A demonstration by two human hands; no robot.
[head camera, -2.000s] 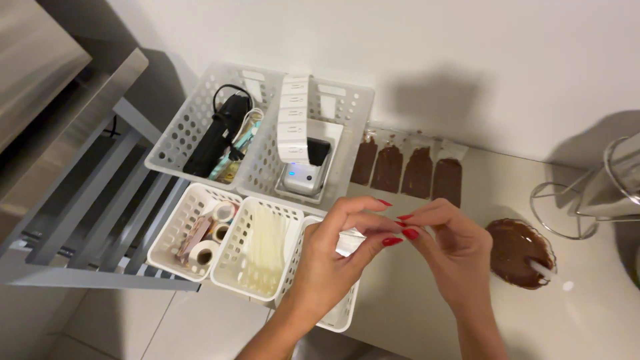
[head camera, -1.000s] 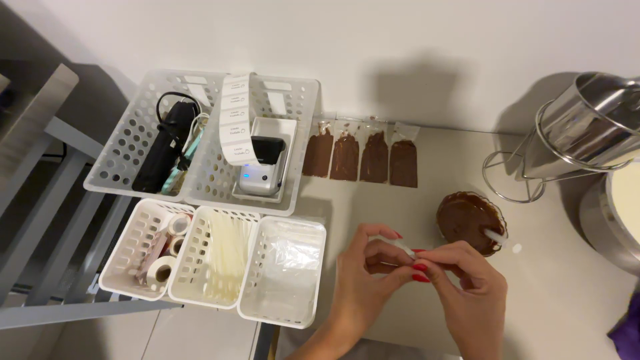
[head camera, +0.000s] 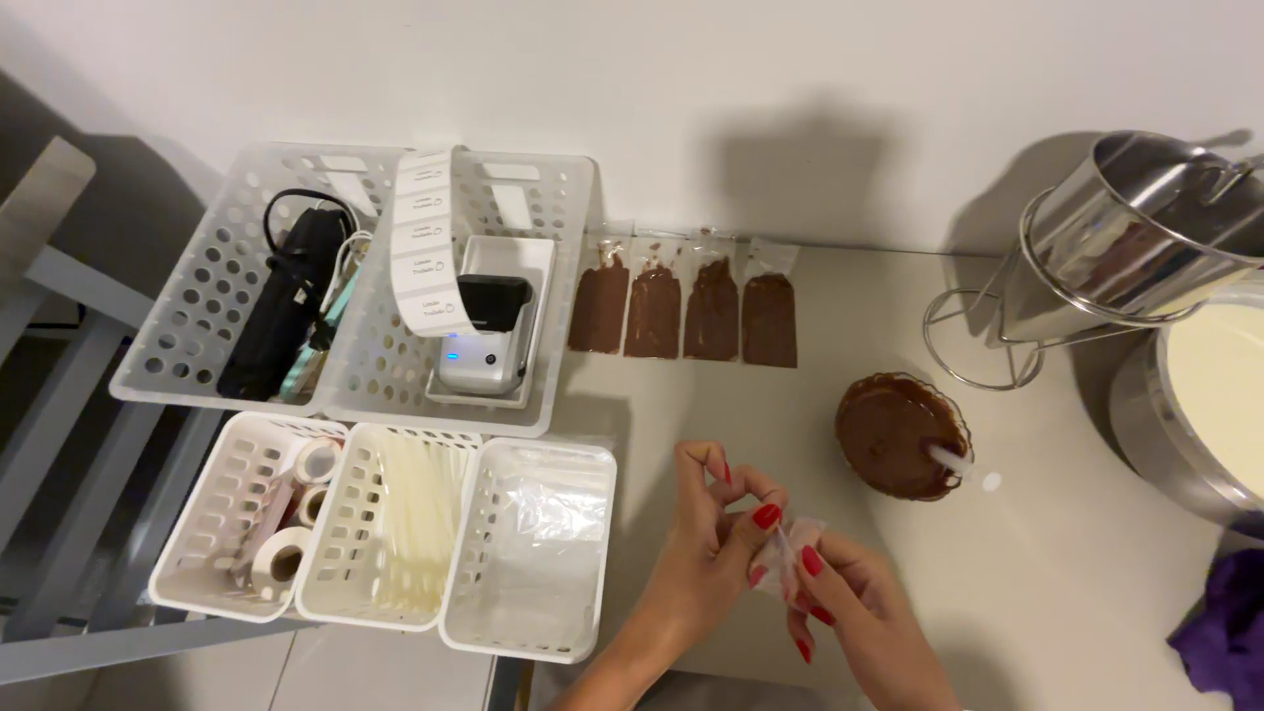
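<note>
My left hand (head camera: 719, 543) and my right hand (head camera: 849, 602) meet over the near part of the counter, both pinching a small clear plastic bag (head camera: 790, 555) between thumbs and fingers. Beyond them and to the right, a glass bowl of melted chocolate (head camera: 894, 434) holds a pale-handled utensil (head camera: 950, 459). Several clear bags coated inside with chocolate (head camera: 654, 311) lie side by side near the wall. Left of my hands stands a white basket with clear plastic bags (head camera: 533, 543).
A basket with white sticks (head camera: 420, 533) and one with tape rolls (head camera: 247, 513) stand left. Behind them, larger baskets (head camera: 341, 415) hold a label printer (head camera: 484, 355) and a black device (head camera: 286, 306). A steel funnel on a wire stand (head camera: 1106, 247), a pot of cream-coloured mixture (head camera: 1145, 415) and purple cloth (head camera: 1229, 627) are right.
My fingers have shifted on the plastic bag, which shows more plainly between them now. The view has moved, bringing the funnel and pot further into frame.
</note>
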